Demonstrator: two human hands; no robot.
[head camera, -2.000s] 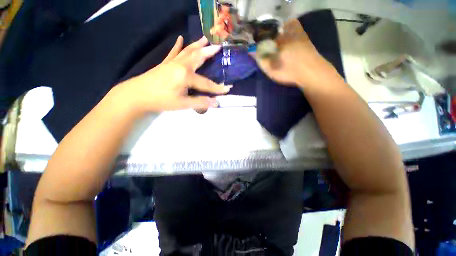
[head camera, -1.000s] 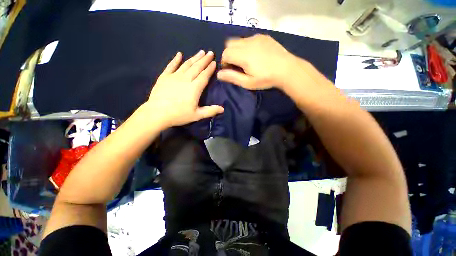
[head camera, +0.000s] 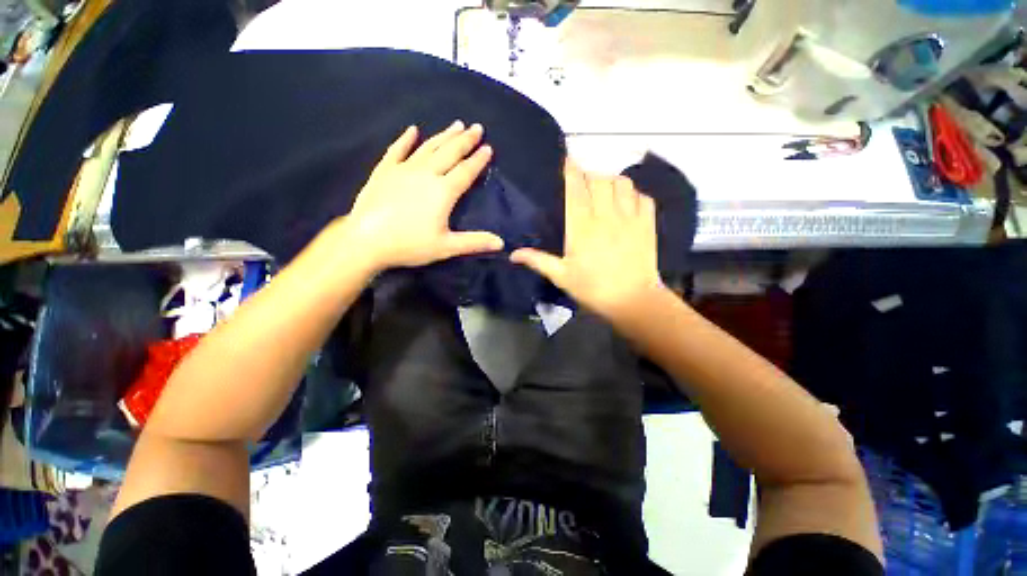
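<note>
A large navy-black garment panel (head camera: 293, 135) lies across the white machine table and hangs over its front edge towards my lap. A bluer pocket piece (head camera: 496, 214) shows on it between my hands. My left hand (head camera: 422, 203) lies flat on the panel, fingers spread, left of the pocket piece. My right hand (head camera: 608, 231) lies flat with fingers nearly straight, over the panel's right part; dark cloth also shows to its right. Neither hand grips anything that I can see. The needle area (head camera: 516, 34) is at the top, behind the panel's back edge.
Thread snips (head camera: 828, 146) lie on the table at right, near a red cord coil (head camera: 955, 146). A ruler strip (head camera: 833, 223) runs along the front edge. A left bin (head camera: 68, 371) holds a red bag (head camera: 158, 371). Dark cloth (head camera: 901, 326) hangs at right over blue baskets (head camera: 901, 506).
The panel has come out from under the machine head towards me. In the last second its right part folded or shifted left. My right hand moved from above the cloth to flat on it.
</note>
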